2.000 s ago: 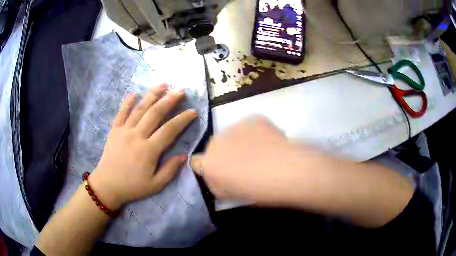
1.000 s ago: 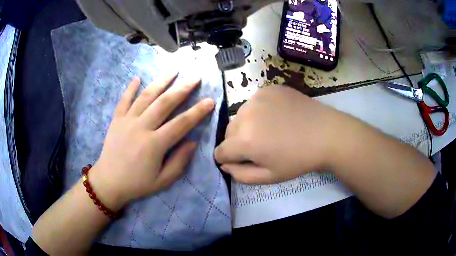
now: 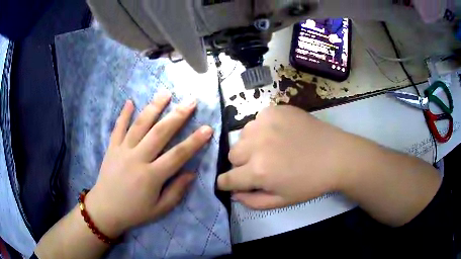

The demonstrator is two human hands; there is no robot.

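A mottled grey-blue quilted panel (image 3: 86,111) lies under the sewing machine head (image 3: 167,30), with a narrow dark seam edge (image 3: 223,152) along its right side. My left hand (image 3: 144,167) lies flat on the panel with fingers spread, a beaded bracelet at its wrist. My right hand (image 3: 278,159) is curled at the seam edge, with thumb and index finger pinching the dark strip. The ribbed metal knob (image 3: 257,77) is above my right hand. The needle area is partly hidden by the machine head.
A lit smartphone (image 3: 321,48) lies on the worn machine bed (image 3: 303,93). Scissors with green and red handles (image 3: 439,112) lie at the right on the white ruler-marked tabletop (image 3: 374,119), near a thin black cable (image 3: 399,58). Dark cloth (image 3: 35,101) is piled at the left.
My right hand has gone from blurred motion to a pinch at the seam edge. Against the picture, the machine head, phone and scissors have shifted right. My left hand stays flat on the panel.
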